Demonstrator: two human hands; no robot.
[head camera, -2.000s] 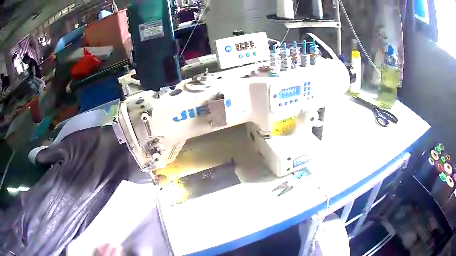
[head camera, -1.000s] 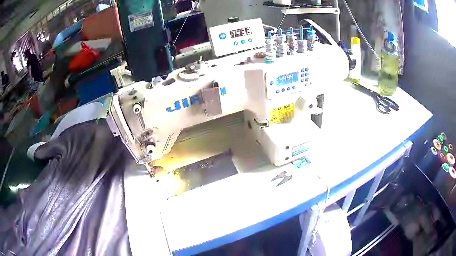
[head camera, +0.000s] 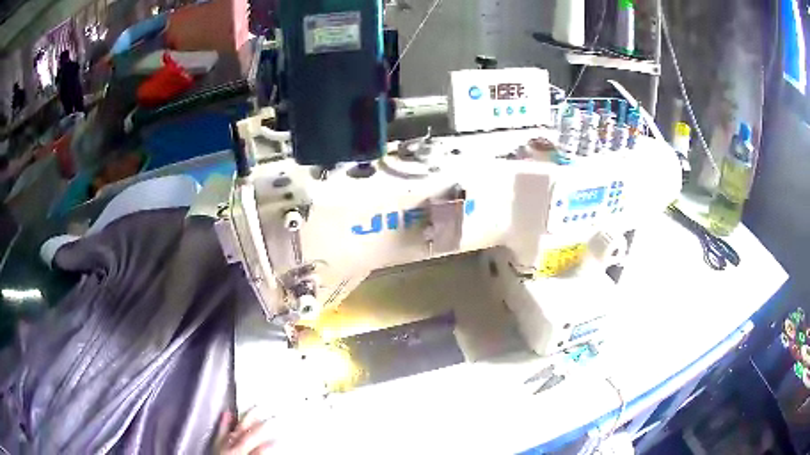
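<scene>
Dark grey-purple cloth (head camera: 133, 329) lies draped in folds over the left side, beside the machine table. A stiff white strip (head camera: 146, 197) curls along its upper edge. The white sewing machine (head camera: 391, 213) stands at centre; its needle area (head camera: 291, 333) is lit yellow, with no cloth visible under it. What looks like my left hand (head camera: 245, 435) shows at the bottom edge, by the cloth's right border. It is small, blurred and overexposed, only fingers show, and its grip cannot be made out. My right hand is out of the picture.
Thread snips (head camera: 544, 379) lie right of the bed. Black-handled shears (head camera: 710, 246) and a bottle of yellowish liquid (head camera: 730, 191) are at the far right. A dark teal slab (head camera: 333, 89) rises behind the head. The table's blue edge (head camera: 568, 435) runs along the lower right.
The view has shifted, so the machine appears further right and lower. The white piece at lower left two seconds ago no longer shows there. A hand, absent one second ago, shows at the bottom.
</scene>
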